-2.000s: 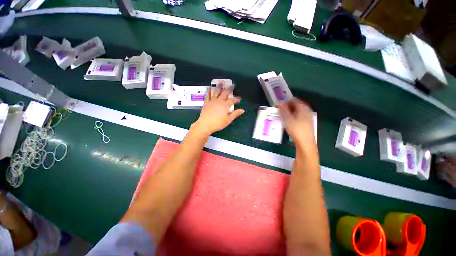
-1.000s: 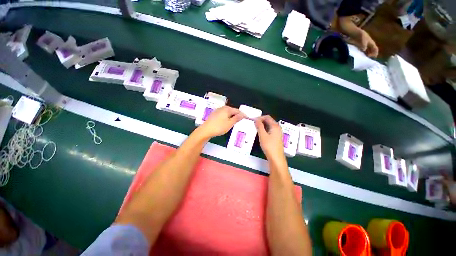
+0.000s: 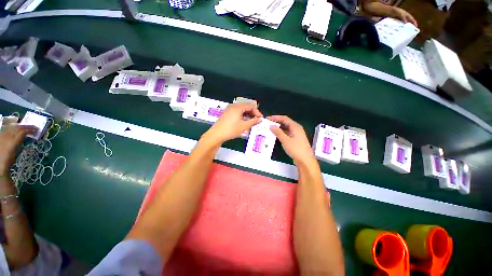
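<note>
A white retail box [image 3: 259,143] with a purple rectangle lies at the near edge of the dark green conveyor belt, its lower end over the pale rail. My left hand [image 3: 235,122] pinches the box's top end at its left corner. My right hand [image 3: 291,138] has its fingertips on the top end at the right corner. The top flap is mostly hidden by my fingers. Another box [image 3: 216,111] lies on its side just left of my left hand, and one stands partly hidden behind that hand.
More retail boxes [image 3: 327,143] lie right and left along the belt, some at left with raised flaps. A pink foam mat [image 3: 232,215] lies under my forearms. Orange tape dispensers [image 3: 392,253] stand at lower right. A neighbour's hand [image 3: 12,141] is at left by tangled pale loops [image 3: 33,161].
Both hands came together at one box and stay at its top end. The boxes to the right have moved farther right. A neighbour's arm has appeared at left.
</note>
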